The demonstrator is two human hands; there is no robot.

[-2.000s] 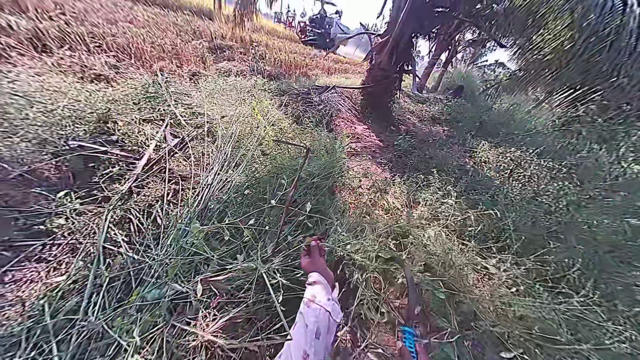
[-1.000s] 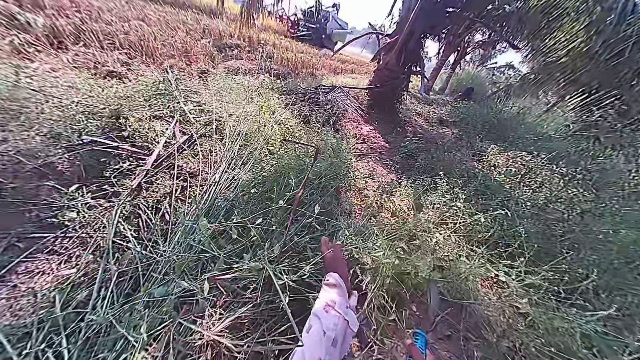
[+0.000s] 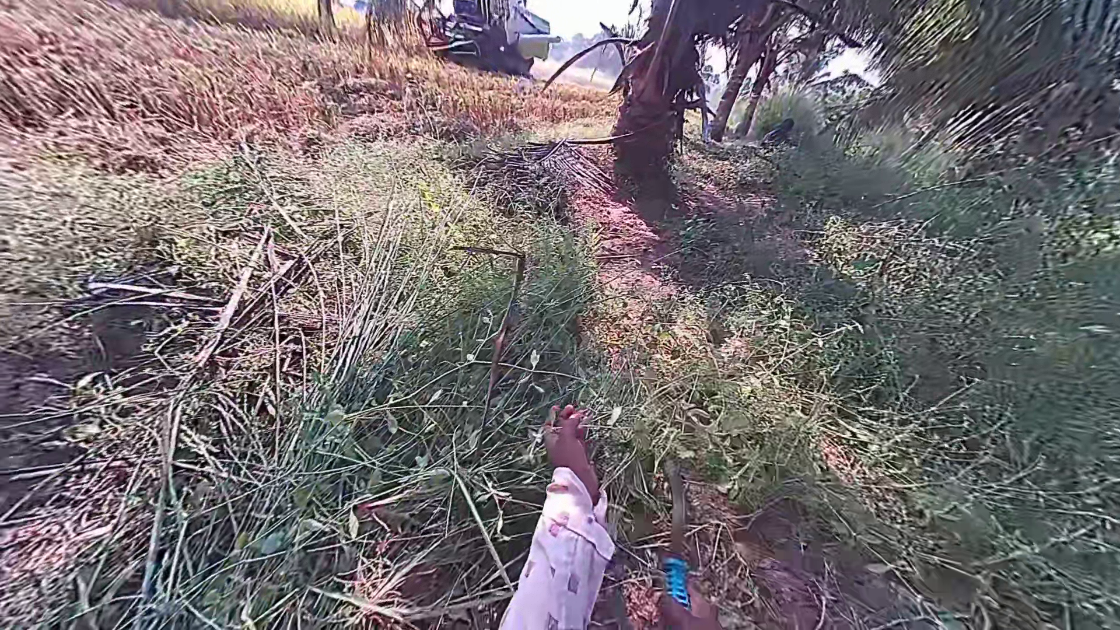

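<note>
Low in the middle, my left hand (image 3: pixel 570 444) reaches into green weeds (image 3: pixel 490 411), its fingers bent among thin stems. Whether it grips any stem is not clear. A pale patterned sleeve covers that forearm. At the bottom edge, right of the sleeve, my right hand (image 3: pixel 693 612) is partly cut off by the frame. It is closed around a narrow hand tool (image 3: pixel 677 512) with blue wrapping on its lower part. The tool's dark upper part points forward into the weeds, and its tip is hard to make out.
A bent dry stick (image 3: pixel 500 346) stands among the weeds ahead. Cut stalks and branches (image 3: pixel 232 306) lie to the left. Beyond are a palm trunk (image 3: pixel 646 131), a pile of dry fronds (image 3: pixel 560 166) and a large farm machine (image 3: pixel 490 39) in a stubble field.
My left hand's fingers, pointing forward one second ago, are now bent among the stems. The blue-wrapped tool has shifted left, closer to the left sleeve, and more of it shows.
</note>
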